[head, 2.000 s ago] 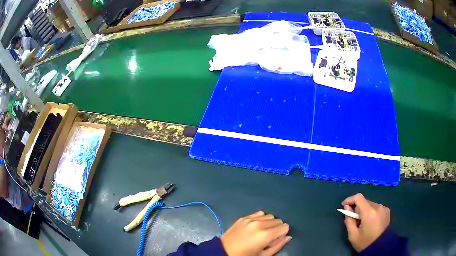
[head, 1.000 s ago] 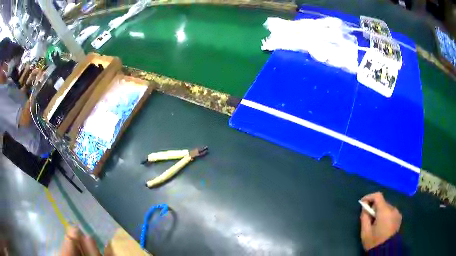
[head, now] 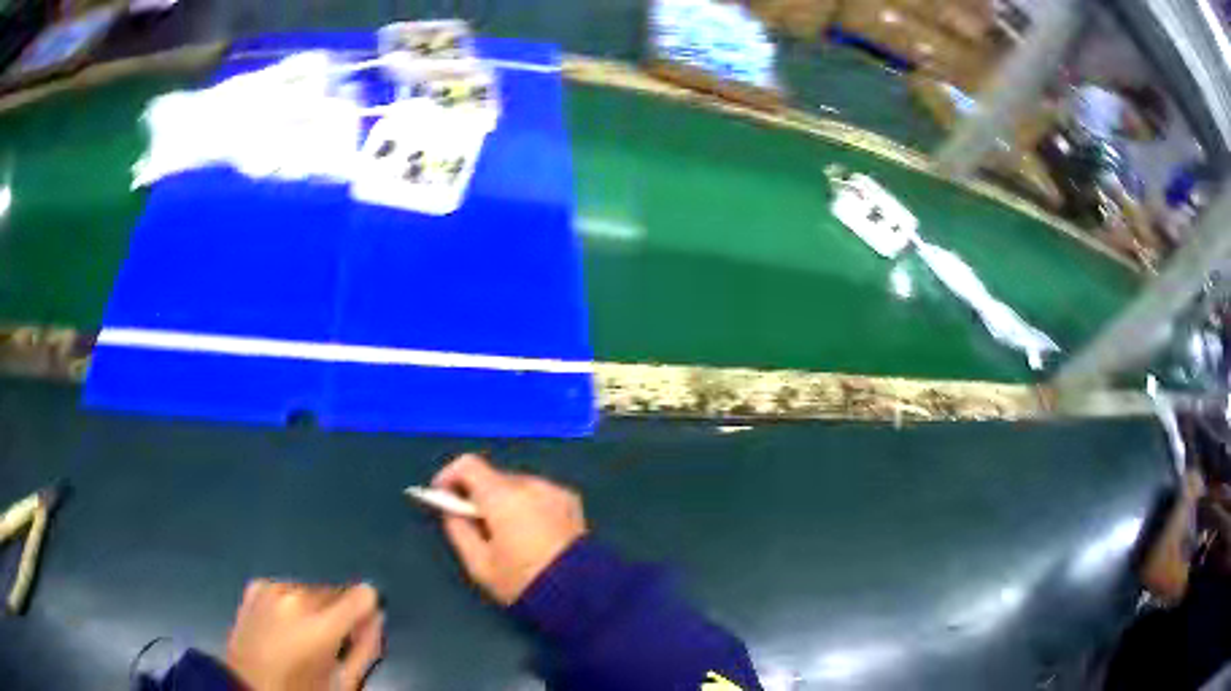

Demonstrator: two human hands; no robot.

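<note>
My right hand [head: 516, 524] holds a pale pointed stick [head: 443, 501] above the dark bench, its tip pointing left. My left hand [head: 305, 634] rests low on the bench, to the left of my right hand, fingers loosely curled; I see nothing in it, but the image is blurred. Several white power strip housings [head: 421, 159] with parts inside lie in a row at the far part of the blue corrugated plastic sheet [head: 459, 290]. Clear plastic bags [head: 250, 122] lie to the left of them.
Nippers [head: 27, 540] lie open at the left edge. Another white power strip [head: 872, 216] with a bagged cord [head: 983, 300] lies on the green conveyor [head: 716, 270] at right. A worn rail [head: 810, 394] separates bench and belt. Another person's hand [head: 1168, 547] shows at the right edge.
My view has swung to the right, so the sheet and nippers appear further left. My left hand, low at the left edge a second ago, is over the bench again. The stick stays in my right hand.
</note>
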